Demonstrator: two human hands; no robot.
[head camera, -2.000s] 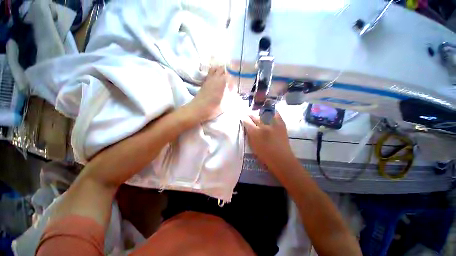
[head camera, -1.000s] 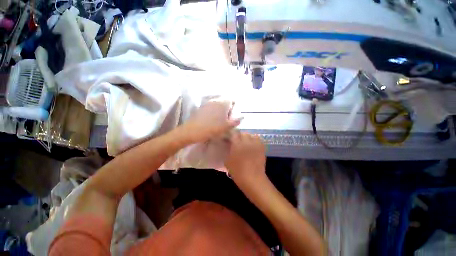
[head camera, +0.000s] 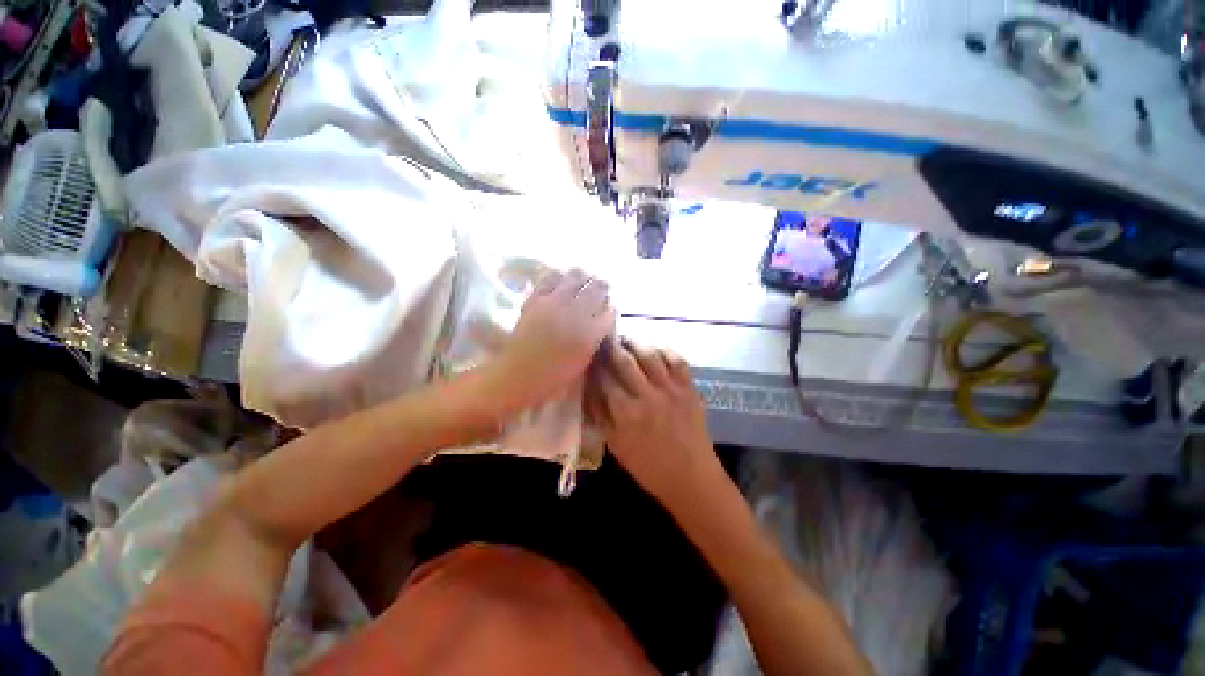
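Observation:
A large off-white garment piece (head camera: 350, 284) lies bunched on the table left of the needle area and reaches over the front edge. My left hand (head camera: 566, 321) lies on the cloth near its right edge, fingers bent onto it. My right hand (head camera: 650, 403) is close beside it, nearer the table's front edge, its fingertips pinching the cloth edge. A small narrow end (head camera: 568, 475) hangs from the cloth's lower corner. The sewing machine (head camera: 793, 132) stands beyond my hands; its presser foot area is washed out by bright light.
A lit smartphone (head camera: 810, 254) with a cable lies right of the needle. A yellow coil (head camera: 1000, 371) lies further right. A white fan (head camera: 56, 198) stands at the left. Pale cloth (head camera: 119, 528) lies below the table at lower left, and a blue crate or stool (head camera: 1097, 568) at lower right.
Both hands have come from beside the needle toward the table's front edge, bringing the cloth edge with them. In the last second they stay close together there. The camera view has also shifted.

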